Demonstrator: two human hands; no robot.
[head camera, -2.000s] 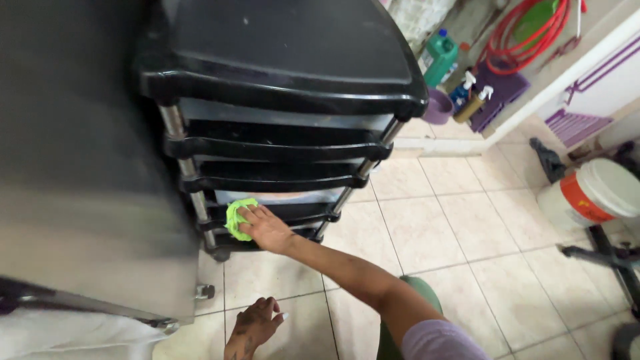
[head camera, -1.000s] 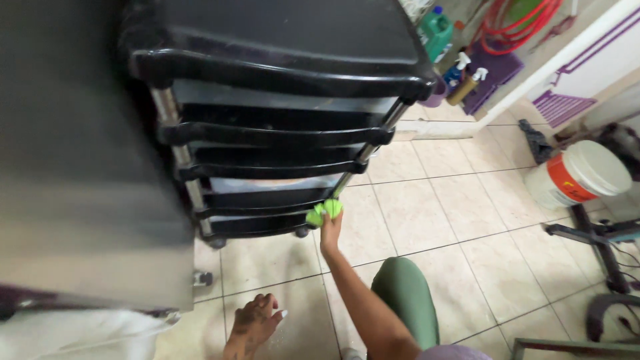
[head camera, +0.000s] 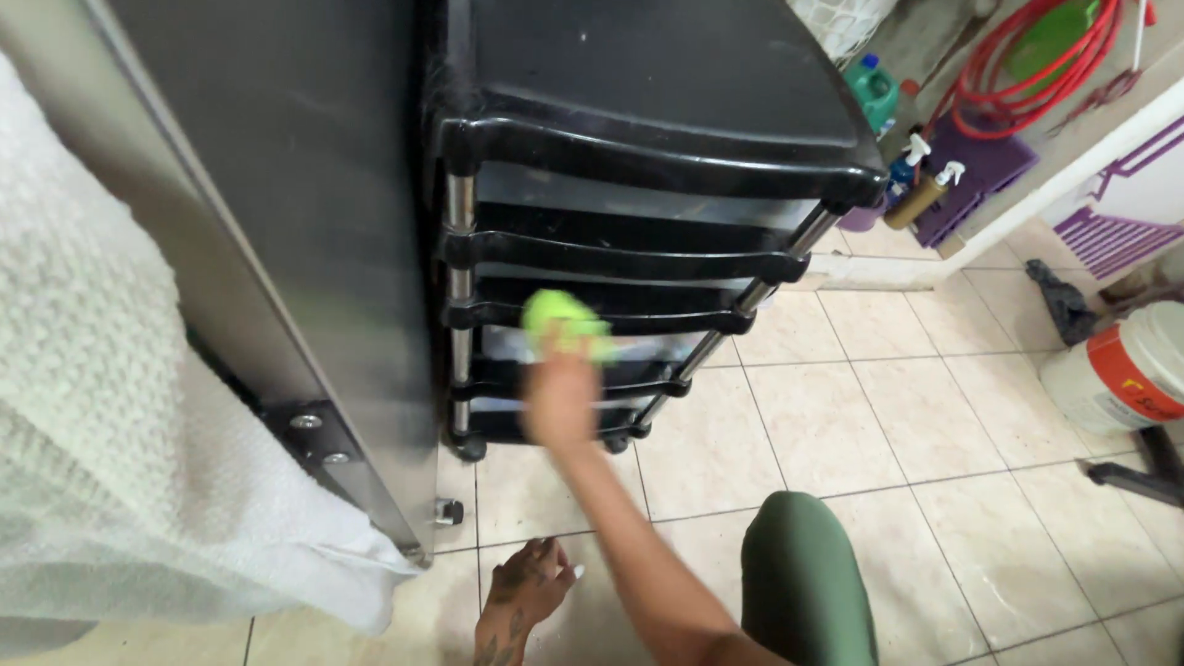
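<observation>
My right hand (head camera: 561, 398), blurred, holds a lime-green cloth (head camera: 566, 324) against or just before the front of a black plastic drawer cart (head camera: 647, 250), around its middle tiers. The cart has metal corner posts, clear drawers and small casters. My left hand (head camera: 535, 575) hangs low over the floor tiles, in front of the cart's foot. Its fingers are loosely curled, and whether it holds anything cannot be made out.
A steel appliance side (head camera: 342, 185) with a white towel (head camera: 120, 388) stands at left. Spray bottles (head camera: 925, 196), a coiled red hose (head camera: 980, 83), a purple dustpan-like piece (head camera: 980, 176) and a white bucket (head camera: 1124, 370) are at right.
My right hand with the green cloth has gone from the cart's lower right corner up and left to the middle drawers. The view has shifted. My left hand stays low.
</observation>
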